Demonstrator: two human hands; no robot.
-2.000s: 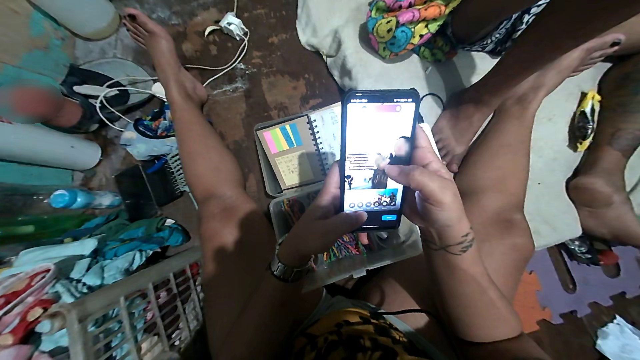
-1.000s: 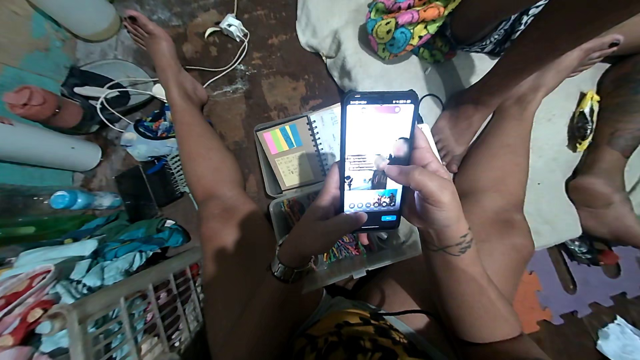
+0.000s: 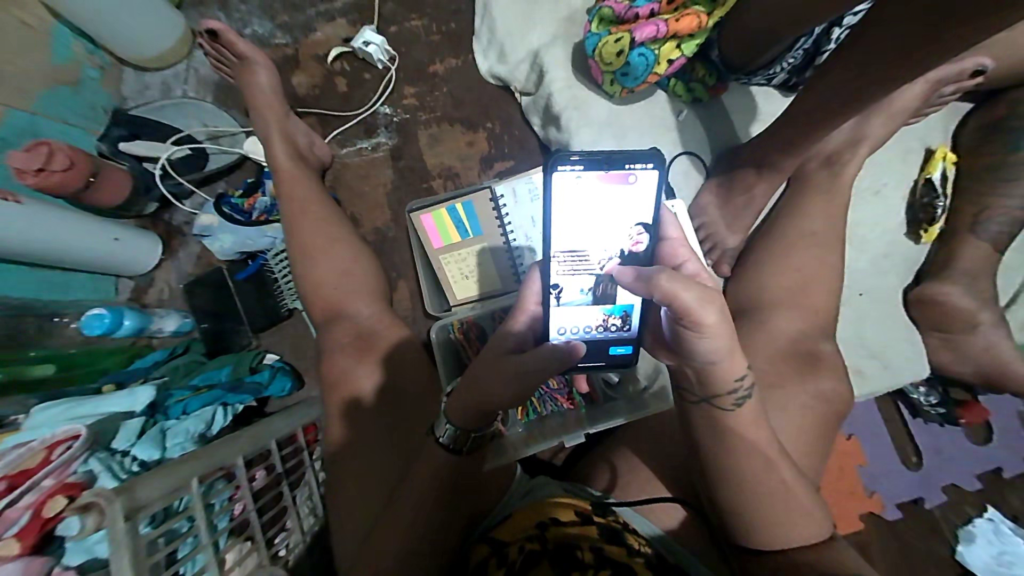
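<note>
A smartphone (image 3: 596, 216) with a lit screen is held upright between both hands. My left hand (image 3: 524, 344) grips its lower left side, with the thumb by the bottom of the screen. On the other side my right hand (image 3: 688, 300) holds the phone's right edge, its thumb over the middle of the screen. Below and behind the phone lies a clear plastic box (image 3: 640, 400) with colorful strings (image 3: 552, 398) inside. A spiral notebook (image 3: 480, 272), bearing sticky tabs and a note with handwriting, rests in the box's lid area. The fingers behind the phone are partly hidden.
A plastic basket (image 3: 216, 472) and piled clothes (image 3: 184, 384) are at the lower left. White cables (image 3: 388, 88) cross the floor. Another person's legs (image 3: 960, 320) are on the light cloth (image 3: 872, 240) at right, near a yellow wrapper (image 3: 932, 196).
</note>
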